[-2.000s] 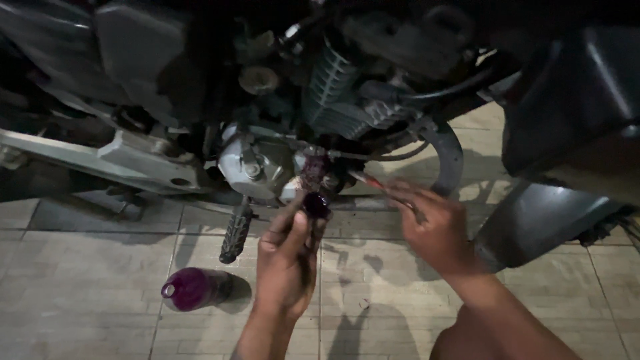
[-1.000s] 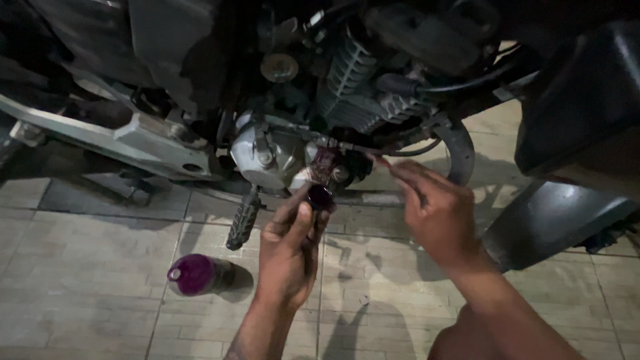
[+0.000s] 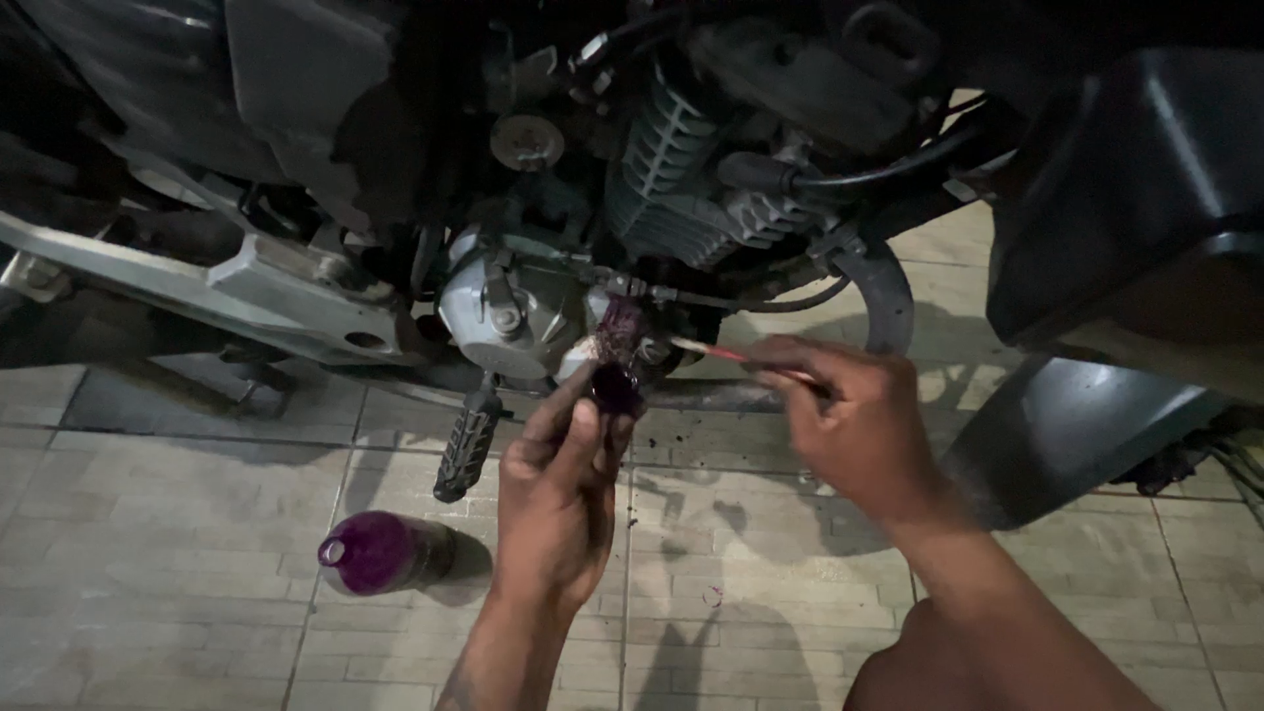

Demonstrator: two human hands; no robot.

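Note:
My left hand [image 3: 568,474] holds a small round cap [image 3: 616,388] with dark purple liquid in it, just below the motorcycle's engine. In my right hand [image 3: 854,415] is a thin brush [image 3: 721,352] with a red and pale handle; its tip points left at the engine, and I cannot tell whether it touches. A purple-stained patch [image 3: 620,326] shows on the engine casing above the cap, beside the silver engine cover [image 3: 513,311]. An open bottle of purple liquid [image 3: 367,551] stands on the tiled floor, left of my left hand.
A rubber-covered foot peg [image 3: 467,444] sticks out below the engine cover. The finned cylinder [image 3: 671,158] and a black hose [image 3: 889,173] lie above my hands. At the right are a dark body panel [image 3: 1116,197] and the front fender [image 3: 1076,434]. Small dark spots mark the floor tiles.
My right hand with the brush has moved a little back and forth beside the engine. My left hand still holds the cap near the same part.

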